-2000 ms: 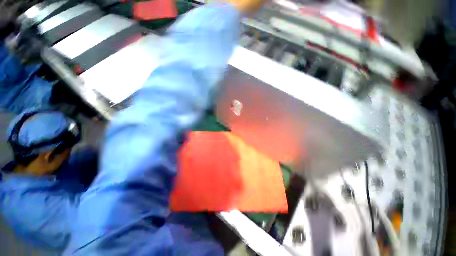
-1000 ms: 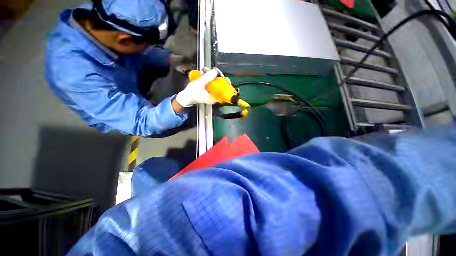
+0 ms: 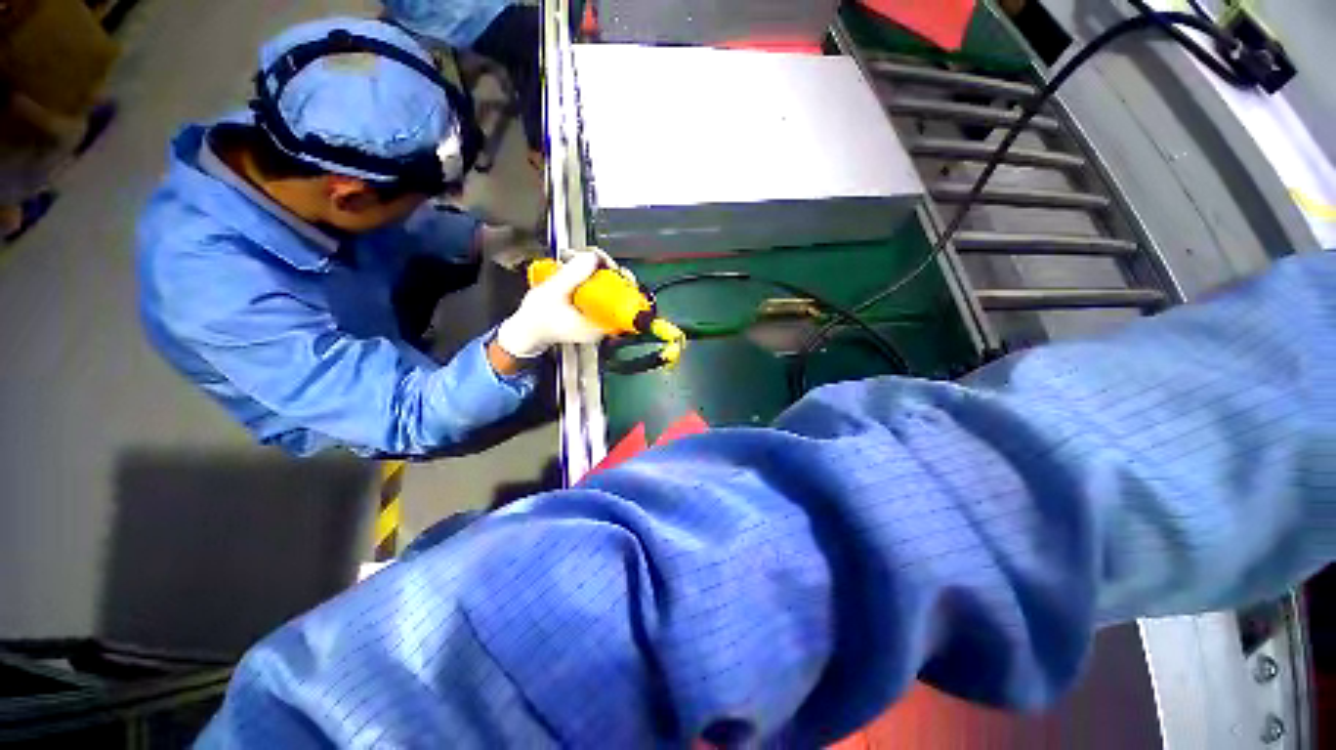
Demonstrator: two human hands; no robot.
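Note:
My sleeved arm crosses the lower picture from bottom left to the right edge; its hand is beyond the edge. Neither of my hands is in view. Below the sleeve, part of a grey metal case (image 3: 1106, 689) shows, with a red area beside it. Above the sleeve, a red sheet (image 3: 681, 428) pokes out over the green pallet (image 3: 703, 384). A white-topped metal case (image 3: 740, 129) lies farther up on green. A black power cord (image 3: 1011, 139) curves across the line.
Another person (image 3: 279, 279) in blue stands left of the line, a white-gloved hand holding a yellow electric screwdriver (image 3: 604, 298) over its edge rail (image 3: 569, 176). A roller conveyor (image 3: 1033, 242) is at upper right. A dark frame (image 3: 117, 689) is at lower left.
The view has swung from the ball transfer table to the other person and the green pallet. Since one second ago it shifted slightly, and more grey case shows below my sleeve.

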